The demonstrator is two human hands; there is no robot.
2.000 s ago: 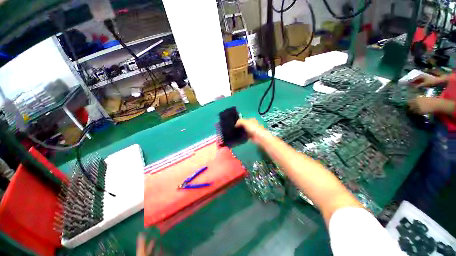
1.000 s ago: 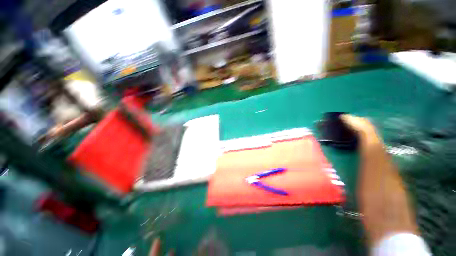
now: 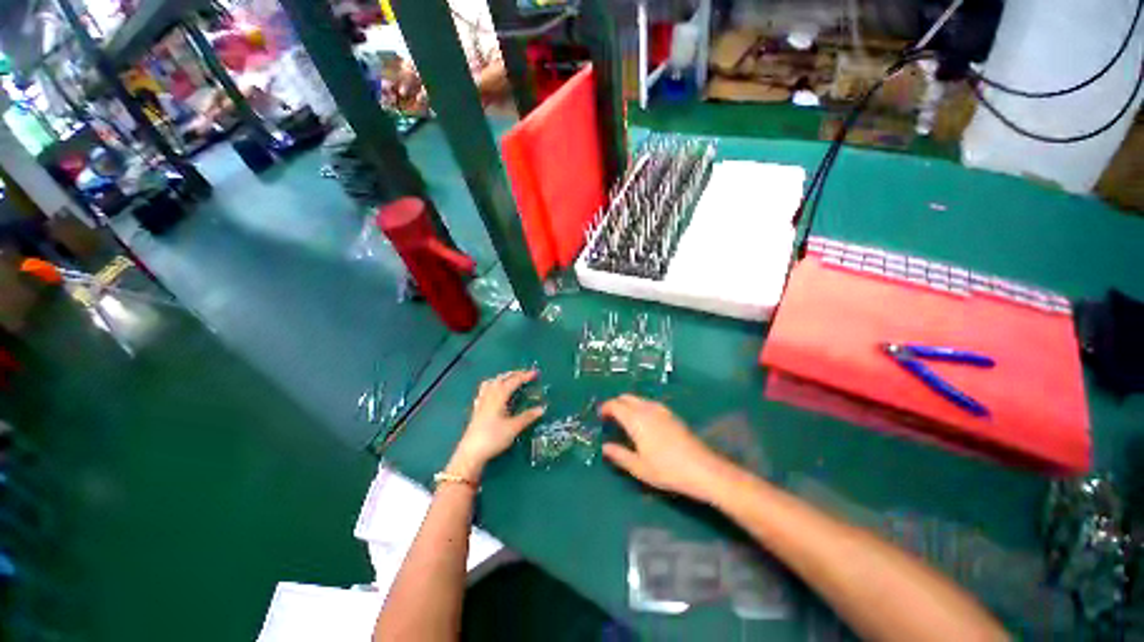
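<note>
My left hand (image 3: 499, 418) and my right hand (image 3: 646, 442) are on the green bench, one on each side of a small heap of loose component leads or boards (image 3: 565, 439). The left fingers touch or nearly touch small parts; whether they grip any is unclear. The right hand's fingers are apart, with nothing seen in them. Beyond the hands stands a short row of small boards with upright leads (image 3: 624, 347). Behind it, dense rows of PCB assemblies (image 3: 652, 213) stand on the left part of a white foam board (image 3: 740, 238).
Blue-handled cutters (image 3: 941, 370) lie open on a red stack (image 3: 928, 376). A dark object (image 3: 1114, 339) lies right of it. A red panel (image 3: 558, 169) leans by green posts. A red cylinder (image 3: 427, 263) stands left. Clear trays (image 3: 690, 571) lie near the front; boards (image 3: 1089, 527) are heaped right.
The view has swung left. My right hand has let go of the dark object, now right of the red stack, and come back beside my left hand at the loose parts.
</note>
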